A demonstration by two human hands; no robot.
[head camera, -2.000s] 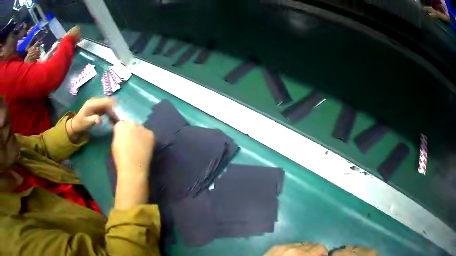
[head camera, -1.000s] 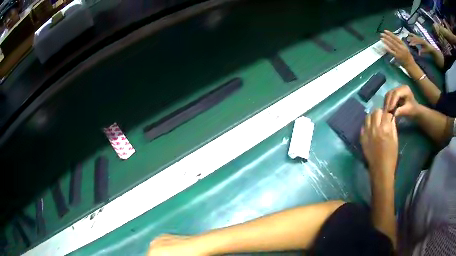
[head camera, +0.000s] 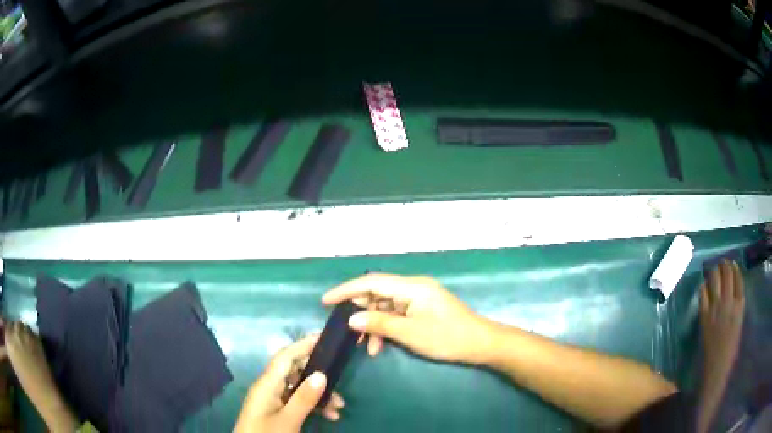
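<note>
A narrow dark folded sleeve [head camera: 332, 355] is held between both my hands above the green tabletop, tilted with its upper end to the right. My left hand [head camera: 292, 385] grips its lower end, thumb on top. My right hand [head camera: 415, 317] holds its upper end with the thumb on the near face; the other fingers are partly behind it. Dark blanks [head camera: 169, 351] lie overlapping on the tabletop at the left.
A scuffed white rail [head camera: 406, 228] divides the tabletop from the green belt [head camera: 508, 173]. The belt carries several dark strips [head camera: 320, 161], a long dark strip [head camera: 525, 132] and a red-and-white strip [head camera: 386, 117]. A white block [head camera: 673, 266] and another person's hand [head camera: 722, 296] are at right; another hand [head camera: 32, 364] is at left.
The view has swung from left to right and back to the middle. Both my hands now show with the dark sleeve; one second ago only a forearm and part of a hand showed at the bottom.
</note>
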